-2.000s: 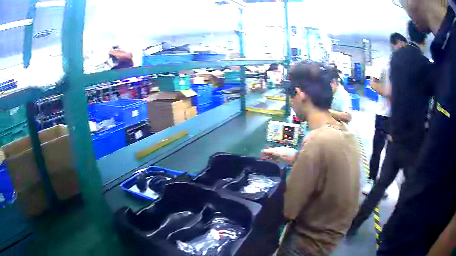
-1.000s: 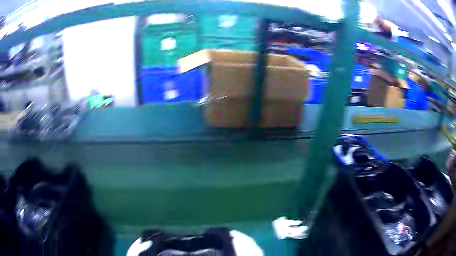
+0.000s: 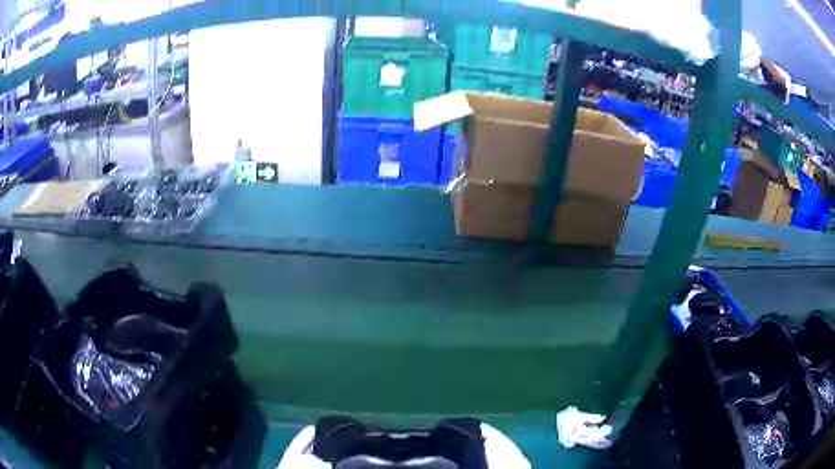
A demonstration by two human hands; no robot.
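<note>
A black moulded piece (image 3: 398,440), which looks like the far edge of an insert tray, shows at the bottom centre. Its near part is cut off by the picture's edge. My left hand (image 3: 305,449), in a white glove, holds its left side. My right hand (image 3: 506,449), also white-gloved, holds its right side. Both hands are only partly in view and their fingers cannot be made out. Black insert trays with shiny accessory bags stand at left (image 3: 137,353) and right (image 3: 743,385).
A green belt (image 3: 439,321) crosses ahead, with an open carton (image 3: 549,174) on the far ledge. A green post (image 3: 682,220) rises at right. A crumpled white cloth (image 3: 583,428) lies by its foot. A blue tray (image 3: 710,302) and clear tray of dark parts (image 3: 156,197) also show.
The view has turned left from the neighbouring worker and the right-hand trays, then slightly back right. The black piece and both gloves have come into view at the bottom.
</note>
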